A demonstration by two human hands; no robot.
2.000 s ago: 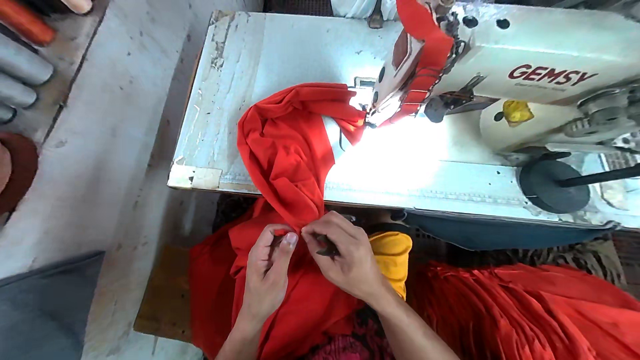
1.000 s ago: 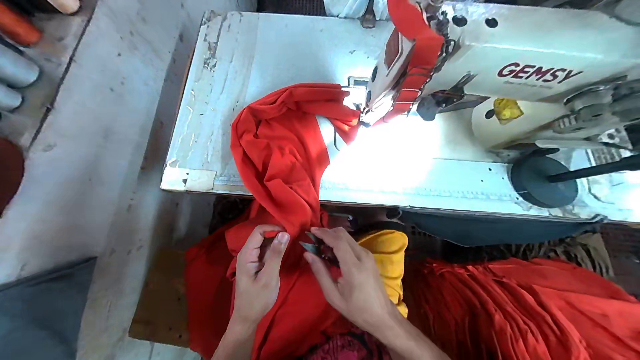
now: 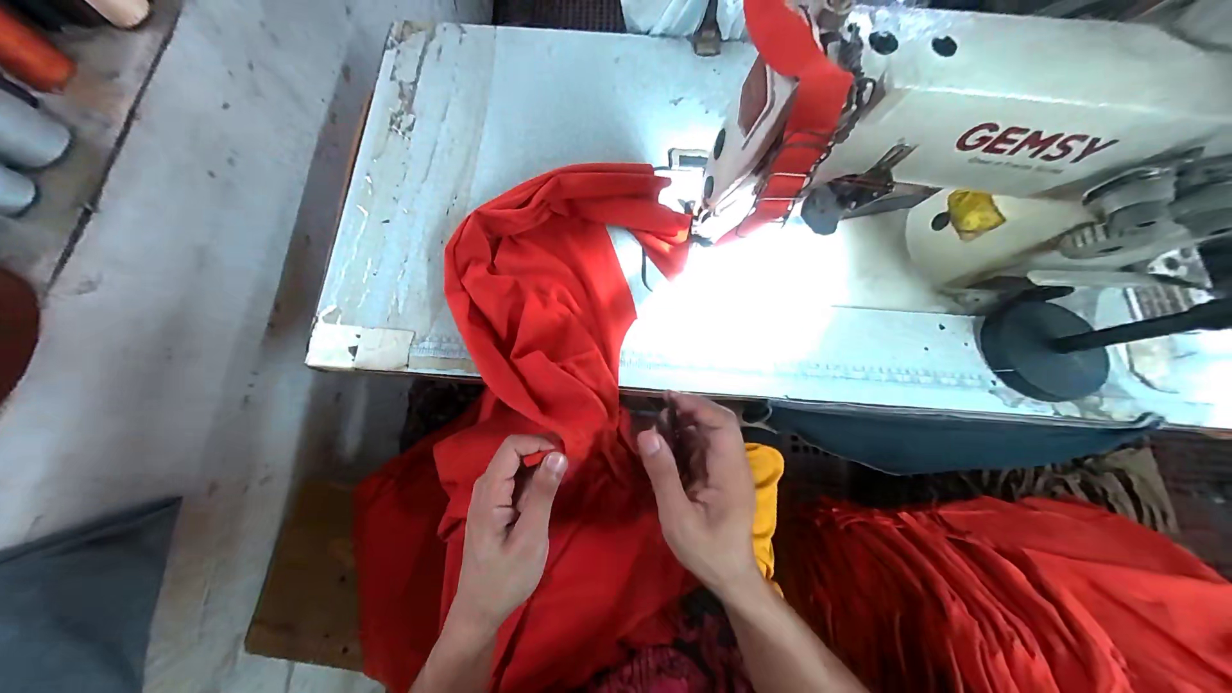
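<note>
Red fabric (image 3: 539,318) runs from the needle area of a white sewing machine (image 3: 1011,106), over the table's front edge and down below it. My left hand (image 3: 515,529) pinches a fold of this fabric between thumb and index finger. To its right, my right hand (image 3: 707,491) is off the fabric fold, thumb and fingers spread around a small dark tool (image 3: 671,419), which is blurred and mostly hidden by the fingers. A red strip (image 3: 789,43) hangs down the front of the machine head. Bright lamp glare washes out the area around the needle.
The white sewing table (image 3: 462,115) has a worn front-left corner. A pile of red fabric (image 3: 1001,587) lies at lower right, with yellow cloth (image 3: 765,500) beside my right wrist. A round black base (image 3: 1044,351) with a rod stands on the table's right. Thread spools (image 3: 29,130) are at upper left.
My right hand has moved away from my left hand and the fabric fold, and its fingers have spread. A metal blade seen at its fingertips one second ago no longer shows clearly.
</note>
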